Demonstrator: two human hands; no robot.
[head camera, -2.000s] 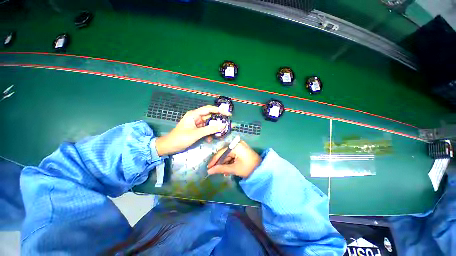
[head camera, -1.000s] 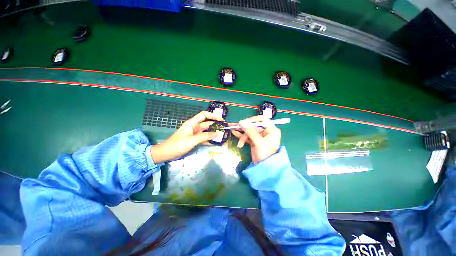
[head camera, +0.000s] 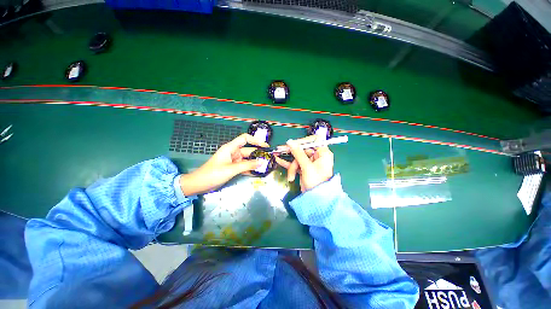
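Observation:
My left hand (head camera: 225, 165) holds a round black electronic module (head camera: 262, 162) with a pale square on its face, between thumb and fingers. My right hand (head camera: 313, 165) holds a slim white pen-shaped tool (head camera: 329, 142), its tip at the upper right edge of the held module. A second module (head camera: 260, 132) lies just behind the held one, and a third (head camera: 320, 129) lies behind my right hand. A glossy clear sheet (head camera: 238, 208) with amber patches lies on the green worktop below my hands.
Several modules, such as one at centre (head camera: 278, 92), sit on the green belt beyond the red lines. A dark perforated mat (head camera: 202, 137) lies behind my left hand. A clear strip with yellow-green patches (head camera: 429, 166) lies at right. A black PUSH box (head camera: 444, 289) is lower right.
From two seconds ago, my right hand has risen from over the sheet to the held module, and the tool has turned nearly level. Over the last second the hands barely move.

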